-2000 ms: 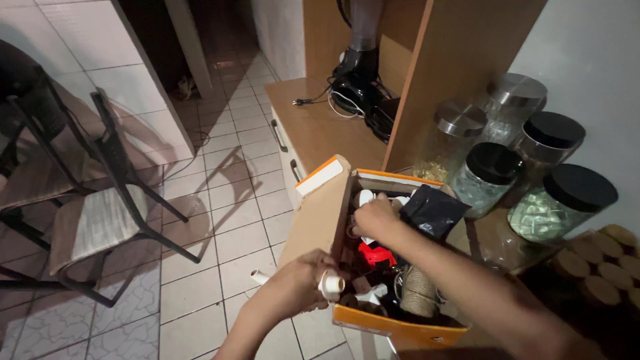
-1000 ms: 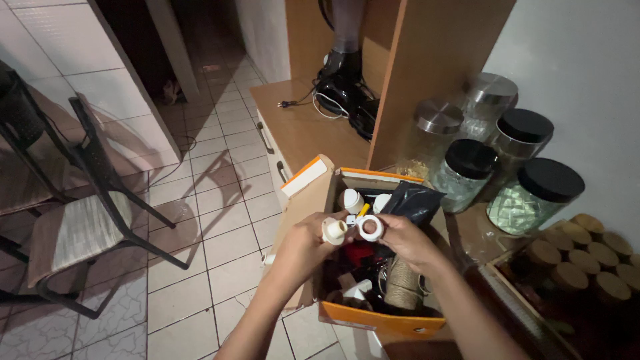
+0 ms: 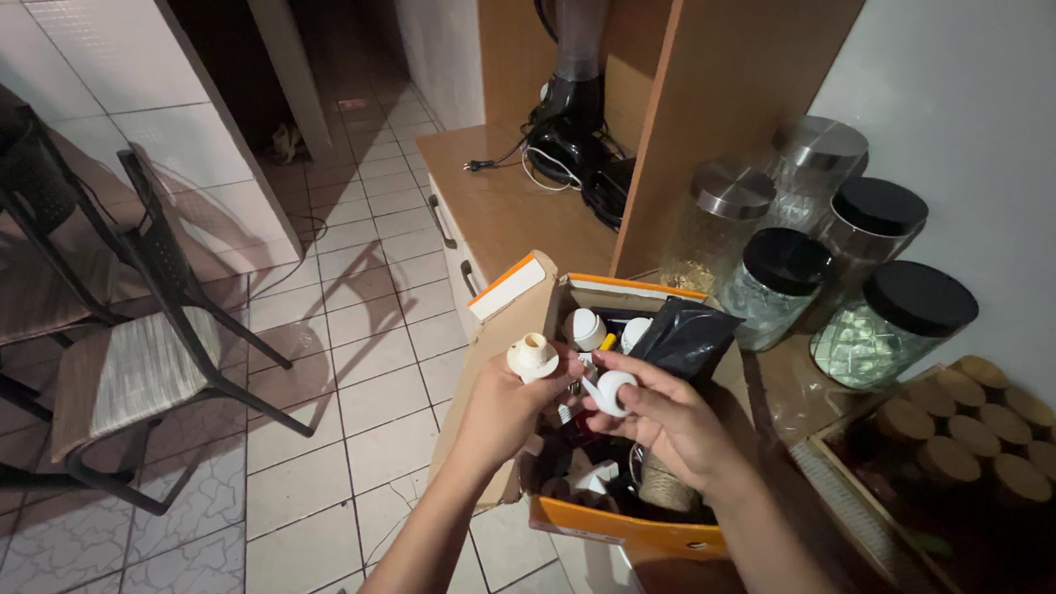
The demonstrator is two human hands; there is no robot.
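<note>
My left hand (image 3: 516, 404) holds a cream plastic fitting (image 3: 533, 356) with a round flange and a hollow neck, above the left side of an open cardboard box (image 3: 627, 528). Beside it, my right hand (image 3: 668, 408) grips a white ring-shaped plastic piece (image 3: 611, 392) with a thin tail between thumb and fingers. The fingertips of both hands nearly meet. Under them the box holds a roll of twine (image 3: 667, 487), a black plastic bag (image 3: 681, 338), white round caps (image 3: 585, 328) and a small yellow item (image 3: 608, 341). My hands hide part of the contents.
Several lidded glass jars (image 3: 895, 322) stand right of the box, near a tray of round wooden-topped containers (image 3: 949, 462). Behind is a wooden cabinet (image 3: 487, 214) bearing a black blender base (image 3: 569, 124) and cords. Metal-framed chairs (image 3: 157, 371) stand on the tiled floor at left.
Two seconds ago my right hand was reaching inside the box; a second ago it was over the box with a white ring, beside my left hand. The ring is now turned differently.
</note>
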